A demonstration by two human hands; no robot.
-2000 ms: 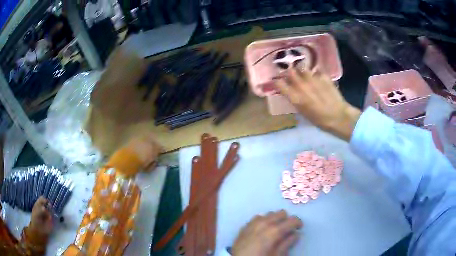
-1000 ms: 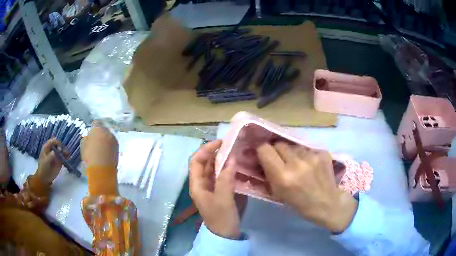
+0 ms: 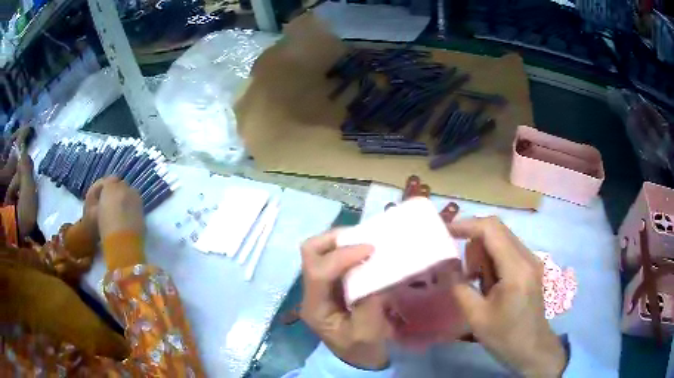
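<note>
A pink box (image 3: 403, 247) is held up in front of me, turned so a plain pale side faces up and its open side faces down toward me. My left hand (image 3: 340, 295) grips its left end. My right hand (image 3: 510, 295) is at its right end, fingers bent against it; its fingertips are partly hidden. Brown straps (image 3: 415, 187) show behind the box, mostly covered by it. Pale pink button caps (image 3: 558, 286) lie heaped on the white sheet, partly behind my right hand.
Another pink box (image 3: 556, 168) stands at the brown paper's right edge. Boxes with brown straps (image 3: 650, 258) are at far right. Dark tubes (image 3: 406, 96) lie on brown paper (image 3: 295, 140). At left, a neighbour's hands (image 3: 111, 210) are beside white-ended dark sticks (image 3: 103, 170) and white sticks (image 3: 259, 240).
The box in my hands has turned from its open inside facing me to a plain side facing up. My right hand has come out to its right end. The view has shifted left.
</note>
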